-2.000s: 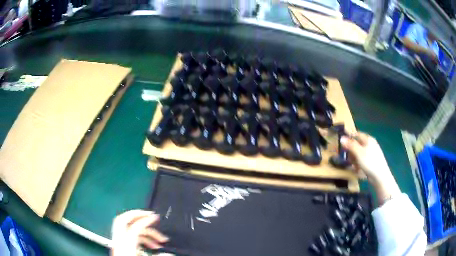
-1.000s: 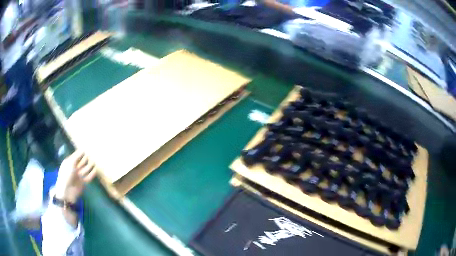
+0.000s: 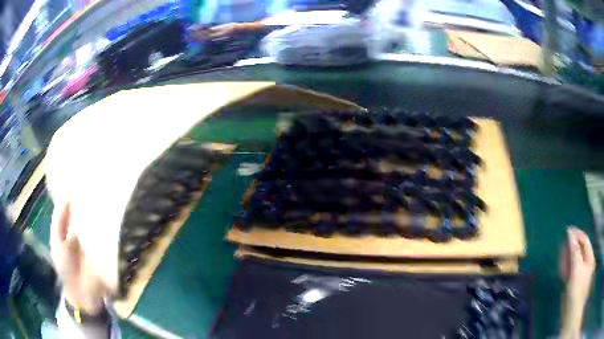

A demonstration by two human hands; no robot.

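My left hand (image 3: 78, 268), at the left, grips the near edge of a tan cardboard sheet (image 3: 126, 139), which is raised and bent above the left stack. Under it, rows of black bodies (image 3: 165, 192) show on another sheet. My right hand (image 3: 579, 258) is at the right edge, blurred, with nothing seen in it. Rows of black bodies (image 3: 371, 175) cover the cardboard sheet (image 3: 503, 192) in the middle. In front lies the black parts tray (image 3: 391, 308) with white pins (image 3: 311, 294) and small black fittings (image 3: 493, 308).
The green bench top (image 3: 192, 265) shows between the two stacks. A dark raised ledge runs behind them. Beyond it are a blurred clear plastic bundle (image 3: 318, 45), cardboard pieces (image 3: 497, 48) and a person's arm (image 3: 232, 30). A pale bench edge runs at the lower left.
My left hand has taken hold of the left stack's top sheet and lifted it, uncovering the bodies below. My right hand has come into view at the right. The view has turned back rightward.
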